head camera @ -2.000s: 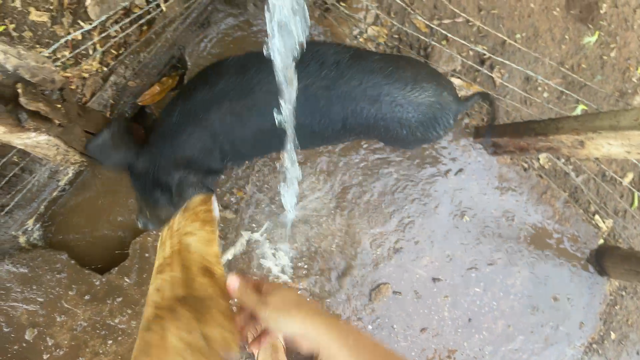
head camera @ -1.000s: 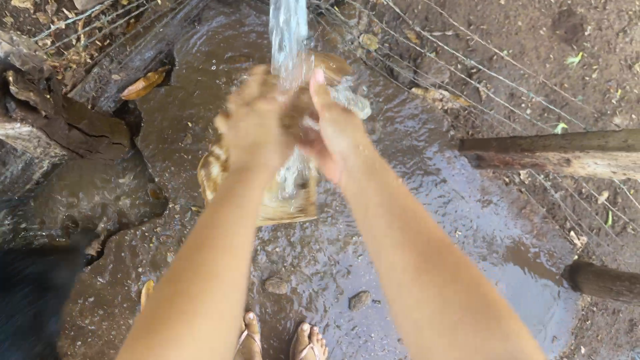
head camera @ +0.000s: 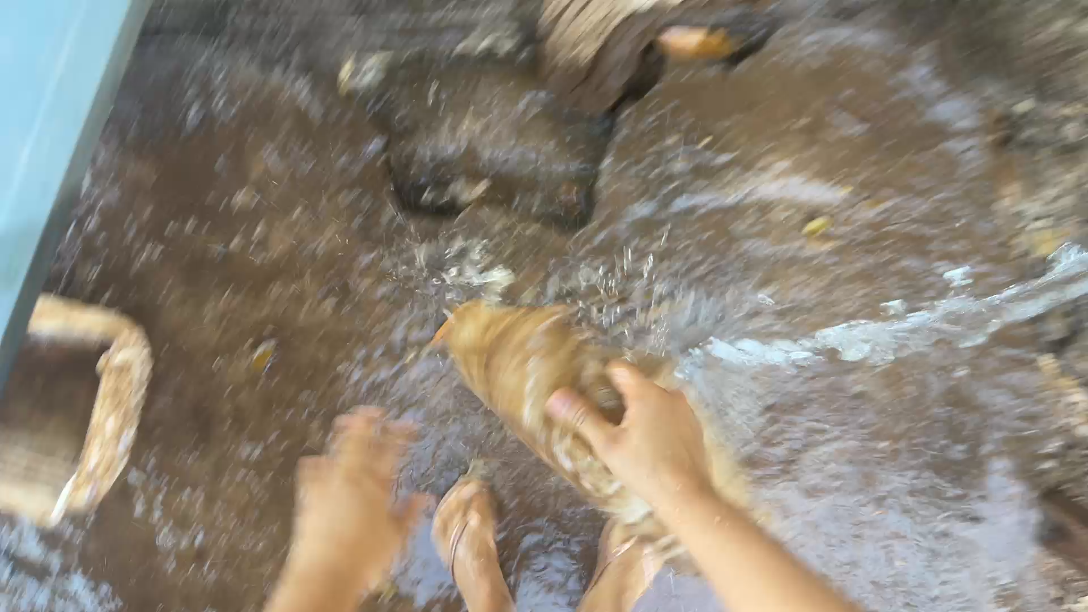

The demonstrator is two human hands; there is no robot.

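A wet tan-brown object [head camera: 518, 365] with curved bands lies slantwise over the muddy ground, blurred; its kind cannot be told. My right hand [head camera: 650, 425] grips its side, with thumb and forefinger apart on the surface and the other fingers hidden. To the left, my left hand [head camera: 357, 484] is held with fingers spread, apart from the object and empty. A stream of water [head camera: 892, 331] comes in from the right and splashes by the object's upper side. My wet feet [head camera: 472, 527] show below, between the hands.
Wet, muddy ground [head camera: 212, 229] surrounds my feet. A light-blue panel or edge [head camera: 59, 110] cuts across the upper left, above a curved tan piece [head camera: 123, 399]. A water-filled hollow [head camera: 501, 170] lies beside a rough piece of wood [head camera: 595, 42] at the top.
Both hands were together under the falling water one second ago; now they are apart, the left one off the object. The black pig seen earlier is out of view. The view has swung strongly.
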